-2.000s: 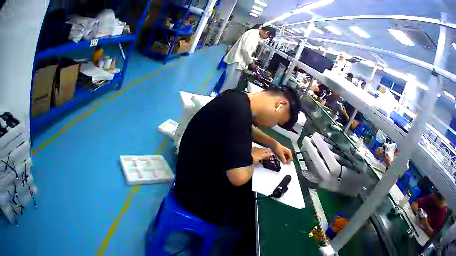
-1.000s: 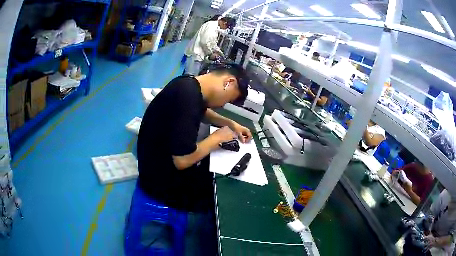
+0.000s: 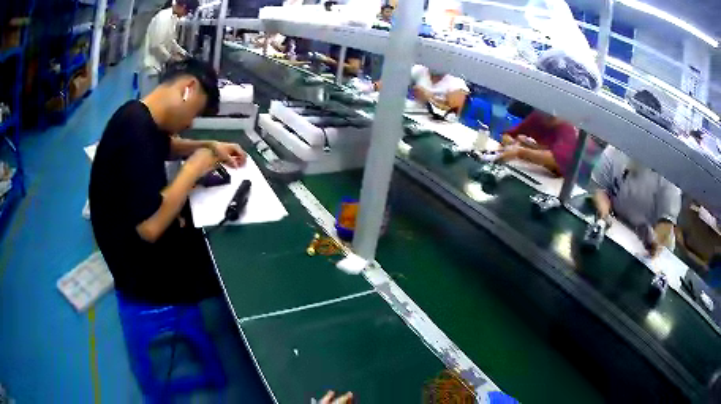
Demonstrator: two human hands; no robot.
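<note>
Fingertips of one hand, which look like my left hand (image 3: pixel 336 397), show at the bottom edge over the dark green bench (image 3: pixel 316 339). The rest of this hand is cut off, and I cannot tell if it holds anything. My right hand is out of the picture. Tangled orange-yellow rubber bands (image 3: pixel 449 390) lie at the bottom right of the hand. Part of a blue plastic basket (image 3: pixel 500 397) shows beside them.
A person in black (image 3: pixel 142 189) sits at the bench on the left, hands over a white sheet (image 3: pixel 265 207) with black units. A white post (image 3: pixel 387 134) rises from the bench. White foam trays (image 3: pixel 304 126) stand behind. More people work across the green conveyor (image 3: pixel 451 284).
The view has turned right and down, so the seated person has shifted left in the picture. Fingertips, nearby rubber bands and a blue basket edge have come into view at the bottom.
</note>
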